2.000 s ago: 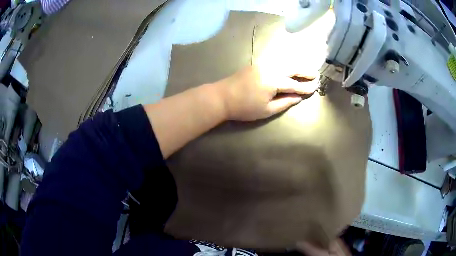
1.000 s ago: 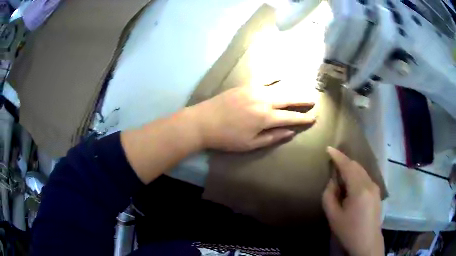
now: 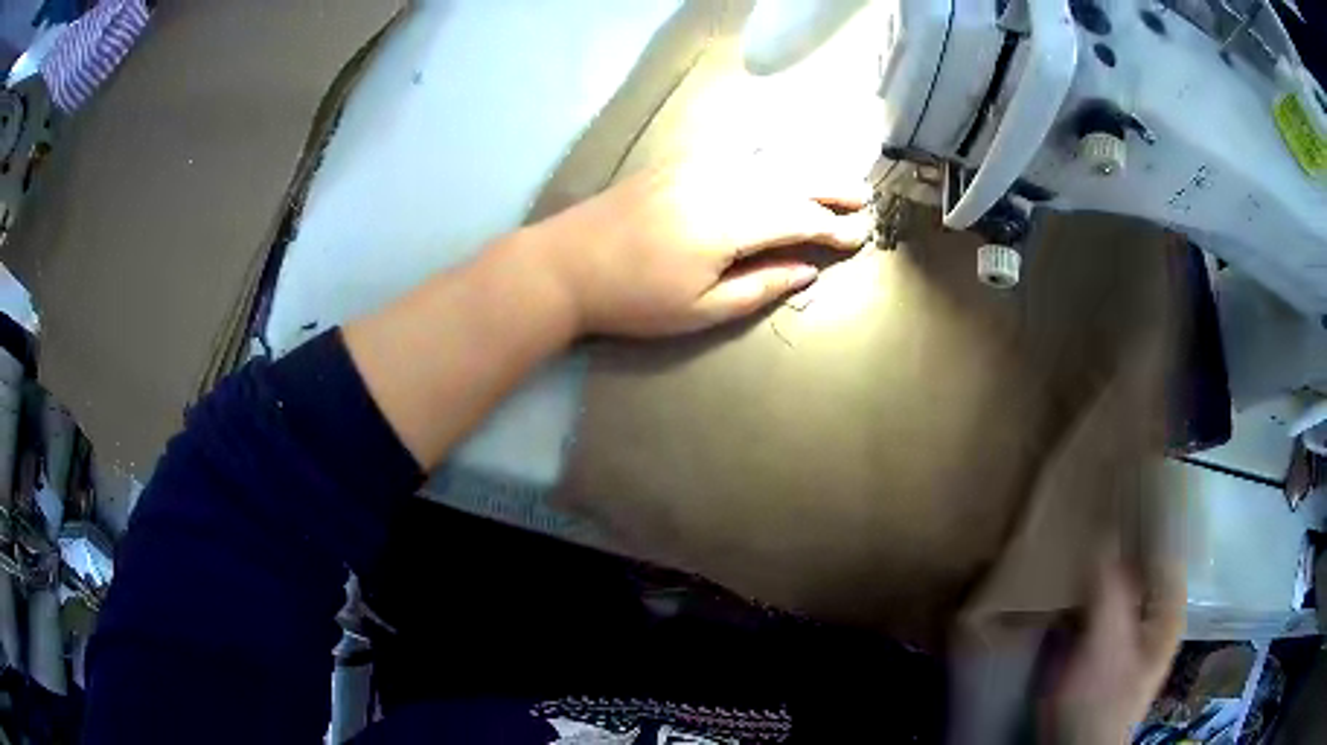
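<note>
The brown garment panel [image 3: 815,451] lies under the white sewing machine head [image 3: 968,88] and reaches over the table's front edge. My left hand [image 3: 684,255] lies flat on it, fingertips beside the presser foot [image 3: 888,218], holding nothing. The lamp glare washes out the cloth around the fingers. My right hand [image 3: 1113,640] is blurred at the lower right, by the panel's right part, which is folded or lifted and also blurred. Whether its fingers grip the cloth is unclear. A thin thread tail [image 3: 786,332] lies on the panel below my left fingertips.
A thick brown panel stack [image 3: 160,218] lies at the left, with striped cloth [image 3: 96,56] at the far left corner. A dark smartphone [image 3: 1202,349] lies right of the needle, partly covered. The white table [image 3: 437,160] shows between stack and panel.
Since one second ago, my left hand has moved up beside the presser foot. My right hand has moved right and down, and the panel's right part has swung over the smartphone.
</note>
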